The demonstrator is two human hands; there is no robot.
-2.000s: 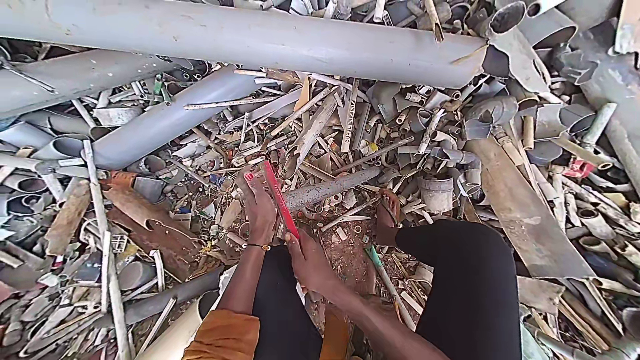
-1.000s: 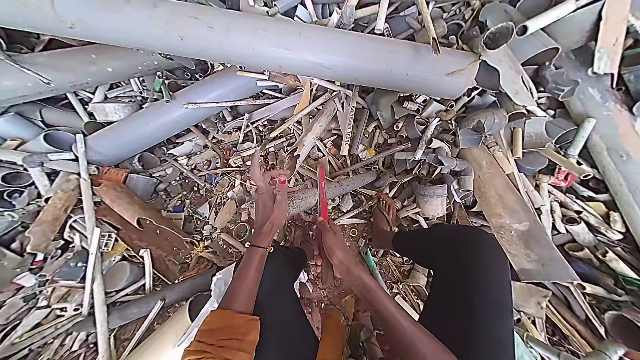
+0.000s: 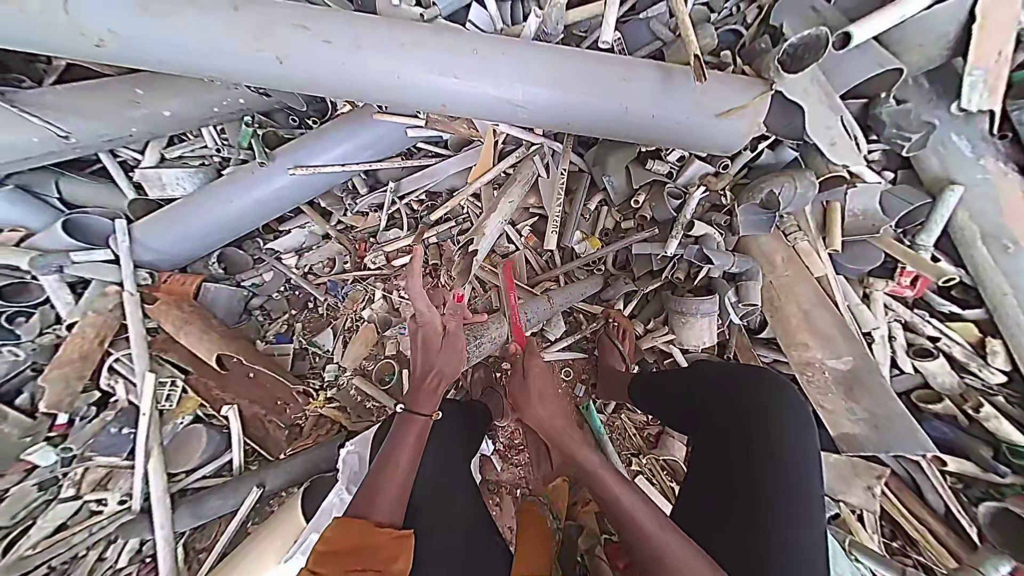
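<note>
My left hand [image 3: 436,340] is raised above the scrap with its fingers apart, and I see nothing held in it. A bracelet circles that wrist. To its right, my right hand [image 3: 540,392] grips the lower end of a flat red strip-like tool [image 3: 511,304], which points up and away from me; its exact kind cannot be told. Under and behind both lies a round grey pipe [image 3: 560,308], slanting up to the right, partly hidden by the hands.
A long grey plastic pipe [image 3: 480,76] crosses the top, with another grey pipe [image 3: 264,188] slanting below it. Broken pipe pieces and fittings cover the ground. A flat panel [image 3: 832,344] lies at right. My foot [image 3: 616,348] rests among the scraps.
Two seconds ago my left hand was near the upper end of the red tool; now it is apart from it with its fingers spread. The red tool has turned more upright in my right hand.
</note>
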